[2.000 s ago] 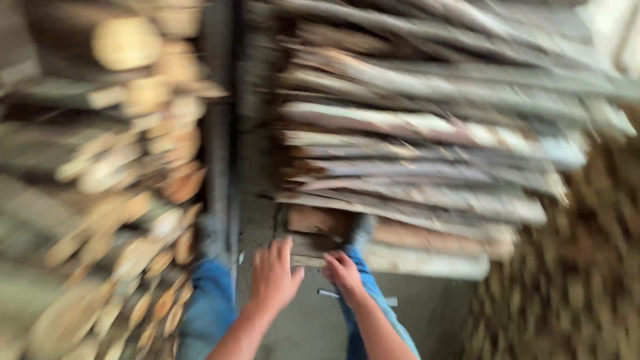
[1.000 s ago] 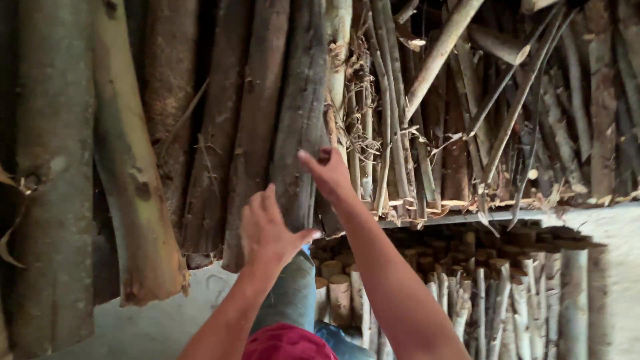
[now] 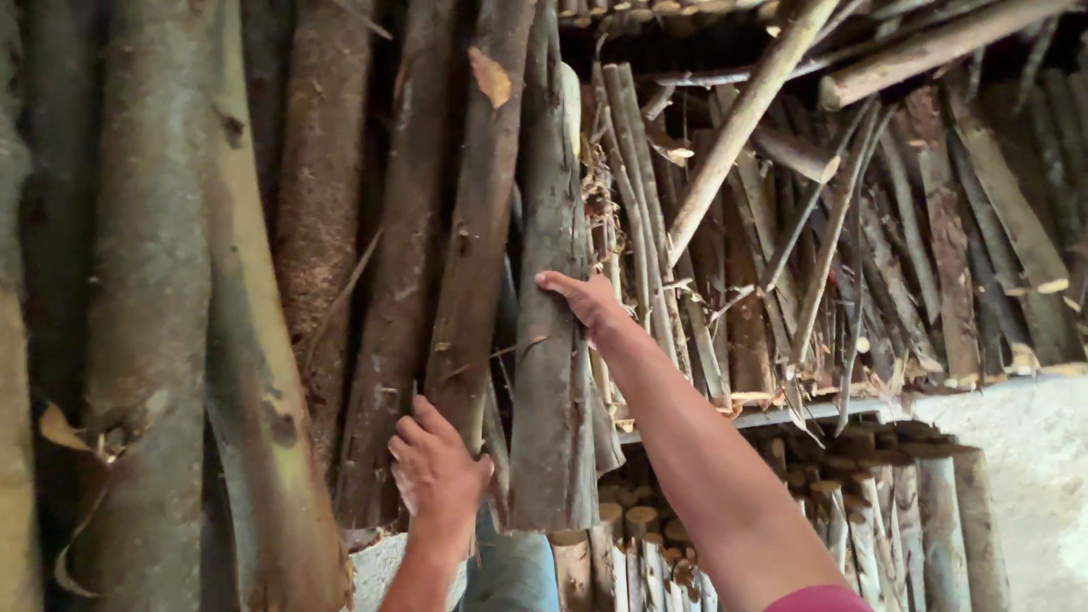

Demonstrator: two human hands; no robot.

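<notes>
A split grey-brown log (image 3: pixel 551 382) stands upright in the middle of the view. My right hand (image 3: pixel 582 302) lies against its right side, thumb across the front face; the other fingers are hidden behind the edge. Just left of it leans a brown log (image 3: pixel 472 280) with a dry leaf (image 3: pixel 490 78) stuck near its top. My left hand (image 3: pixel 438 466) is at the lower end of that brown log, fingers along its left side and thumb at its right; how firmly it grips cannot be told.
Thick upright logs (image 3: pixel 153 280) fill the left side. Thin branches and split sticks (image 3: pixel 948 255) stand at the right, with a slanting pole (image 3: pixel 748 119) across them. Below their ledge (image 3: pixel 765 416) are stacked shorter round logs (image 3: pixel 939 518), beside a pale rough surface (image 3: pixel 1037 484).
The view has swung from the stacked firewood to the upright logs. Since one second ago, my hands have moved apart, and a gap shows between the brown log and the grey-brown one.
</notes>
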